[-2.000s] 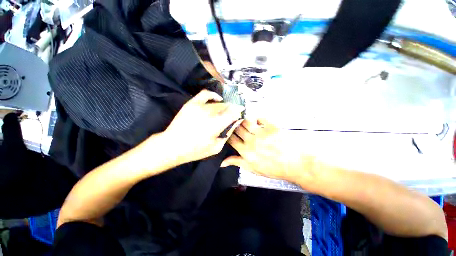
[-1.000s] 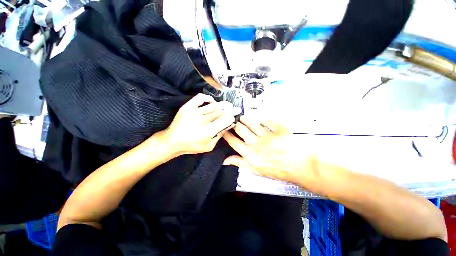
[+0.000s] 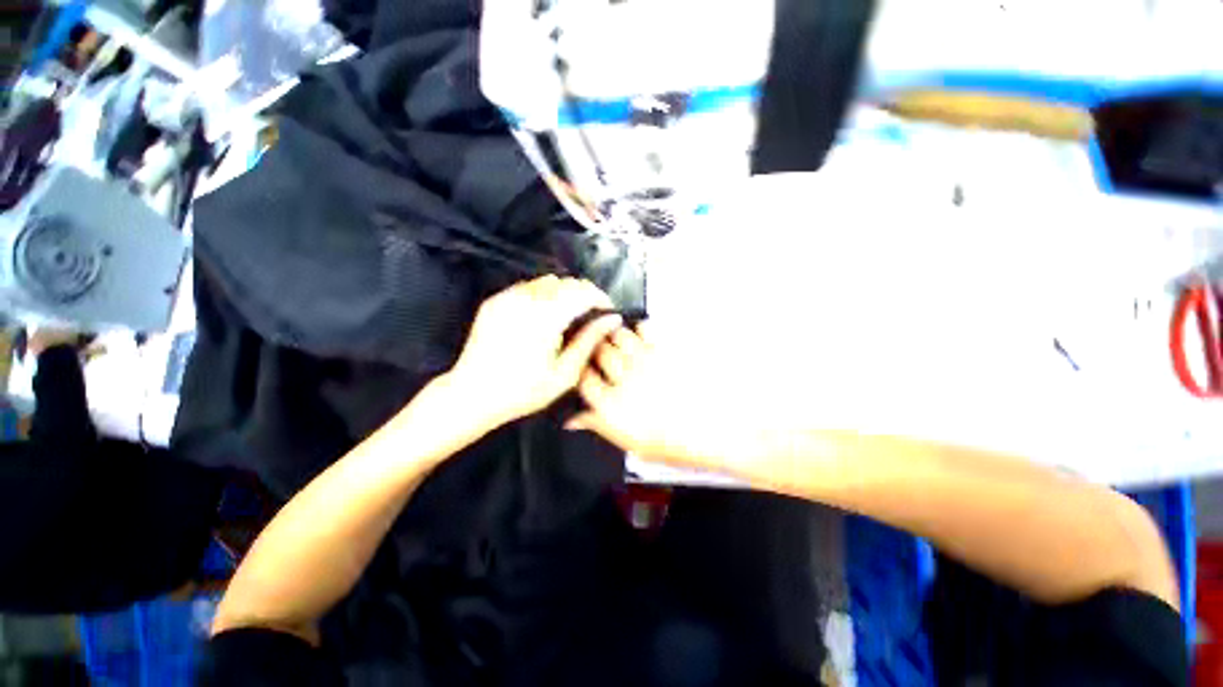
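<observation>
A black garment piece (image 3: 322, 255) with fine ribs lies heaped left of the needle and drapes over the table's front edge. Its edge runs to the presser foot area (image 3: 641, 215) of the white sewing machine (image 3: 697, 114). My left hand (image 3: 530, 342) is bare and pinches the dark cloth edge just in front of the foot. My right hand (image 3: 637, 396) is bare, its fingertips touching the same cloth beside the left fingers. The frame is blurred, and the exact finger grip is partly hidden.
A black strip (image 3: 811, 81) hangs over the machine head. Red scissor handles (image 3: 1196, 340) lie at the table's right end. A grey motor housing (image 3: 94, 255) stands left. A tan tool (image 3: 993, 113) lies along the machine. Blue crates (image 3: 888, 604) are below. Another person's dark sleeve (image 3: 61, 396) shows far left.
The view has shifted, bringing the red scissors and dark panel into sight. Both hands have come slightly nearer the front edge, away from the foot, still at the cloth.
</observation>
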